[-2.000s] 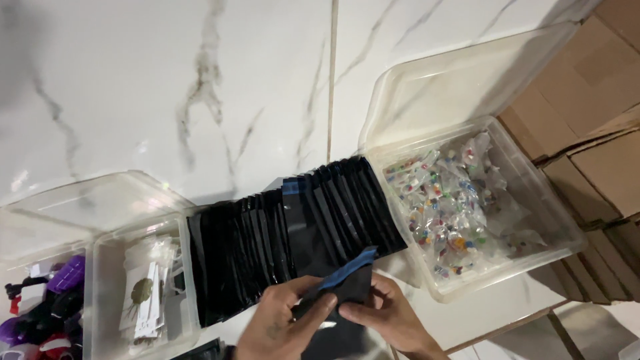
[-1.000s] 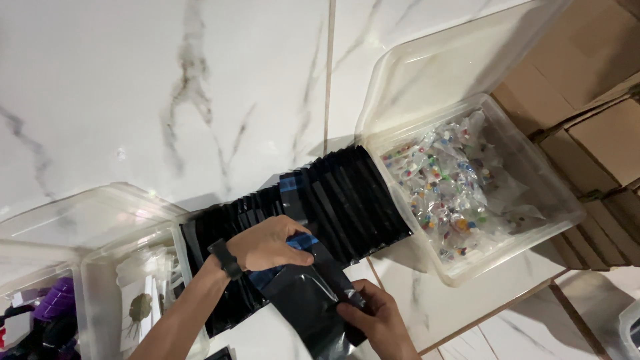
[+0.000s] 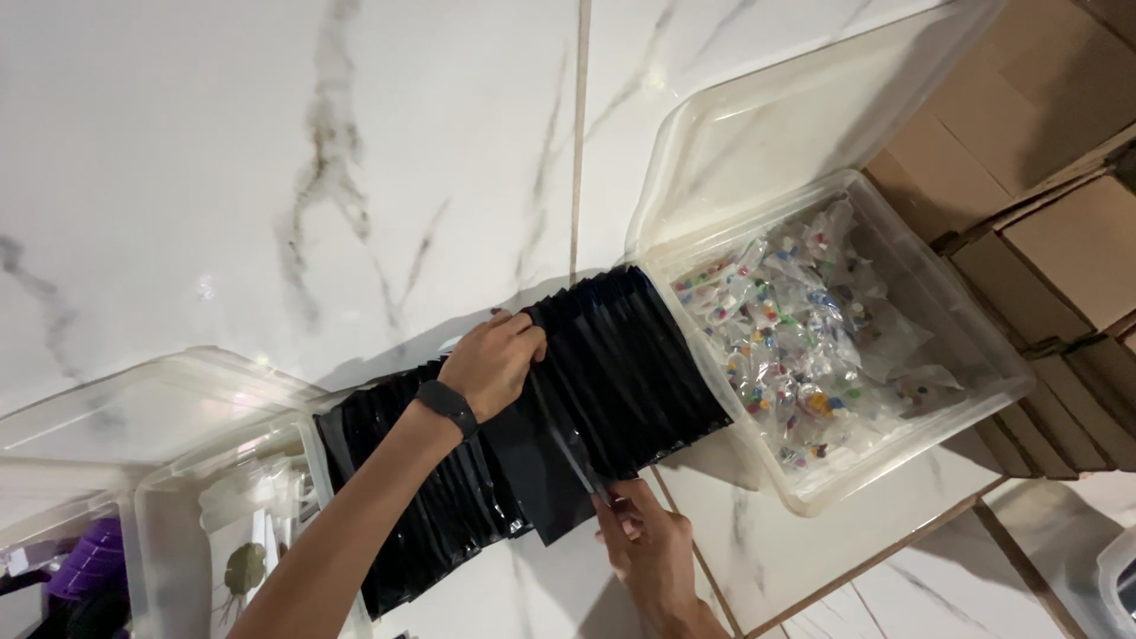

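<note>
A long row of black plastic pouches (image 3: 639, 373) stands packed on edge between two clear bins. My left hand (image 3: 497, 364), with a dark band at the wrist, pinches the upper edge of one black pouch (image 3: 541, 470) near the middle of the row. Its lower corner sticks out past the others. At the lower edge of the row, my right hand (image 3: 643, 541) has its fingertips on the edge of a pouch there. The fingers of my left hand partly hide the pouch tops.
At right, an open clear plastic bin (image 3: 772, 470) holds small bags of colourful pieces (image 3: 799, 337), beside stacked cardboard boxes (image 3: 1065, 248). At left, one clear bin (image 3: 160, 532) holds packets and tags; another holds purple items (image 3: 89, 559). A white marbled surface (image 3: 444, 133) lies behind.
The black pouch held in front of the row is now in among the others. My left hand has moved to the row's upper edge, and my right hand is at its lower edge.
</note>
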